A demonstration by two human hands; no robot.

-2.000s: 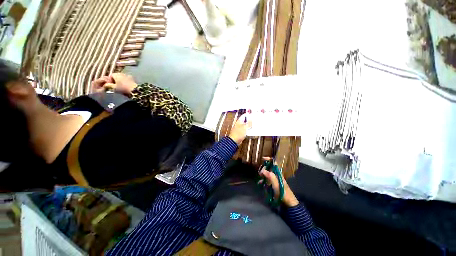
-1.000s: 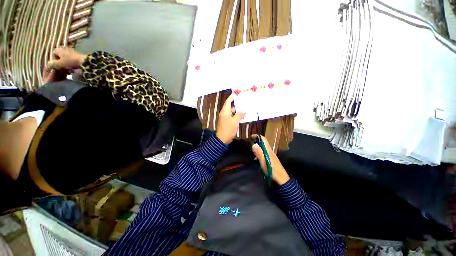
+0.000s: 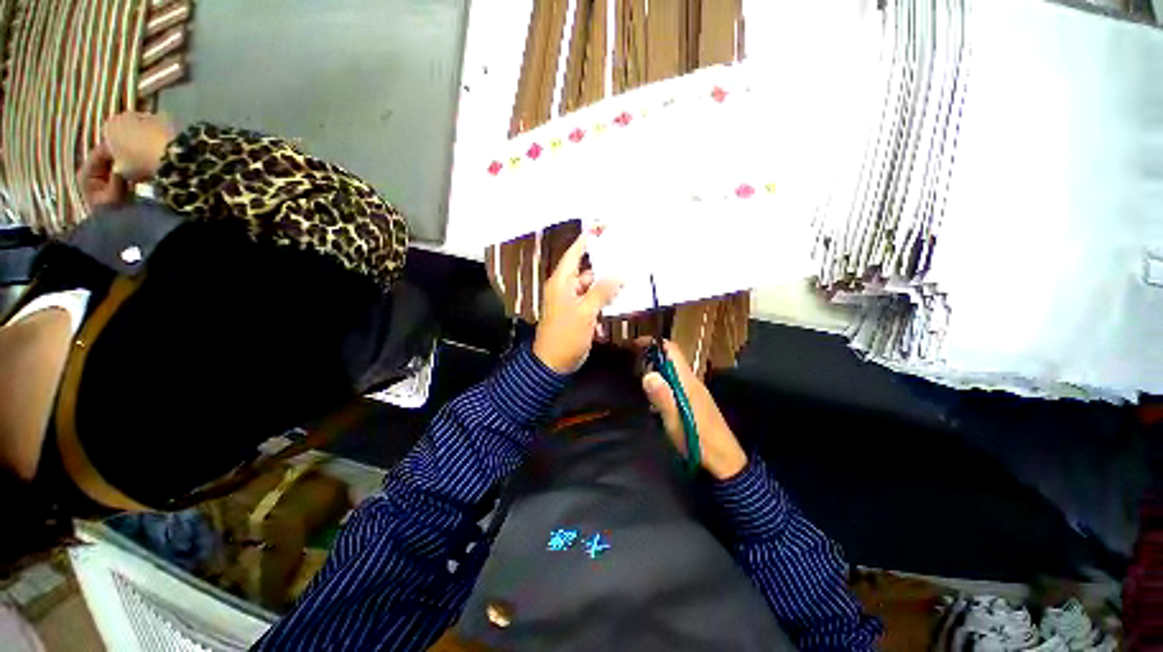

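A large white printed sheet (image 3: 663, 153) with rows of red diamonds lies over brown strips (image 3: 561, 64). My left hand (image 3: 570, 306) grips the sheet's near left edge, with thumb and fingers around it. My right hand (image 3: 695, 414) holds scissors (image 3: 680, 395) by their teal-green handles. The dark, narrow blades point up at the sheet's near edge, right of my left hand. Whether the blades are parted is too small to tell.
At the left, a coworker's hands (image 3: 121, 153) rest on brown and white striped strips (image 3: 64, 89), beside a grey board (image 3: 332, 102). A layered stack of pale-edged pieces (image 3: 893, 166) stands at the right. A bin (image 3: 166, 599) is at the lower left.
The view has shifted right and closer over the table. The sheet has turned and more diamond rows show. The scissors have come up from below the strips to the sheet's near edge.
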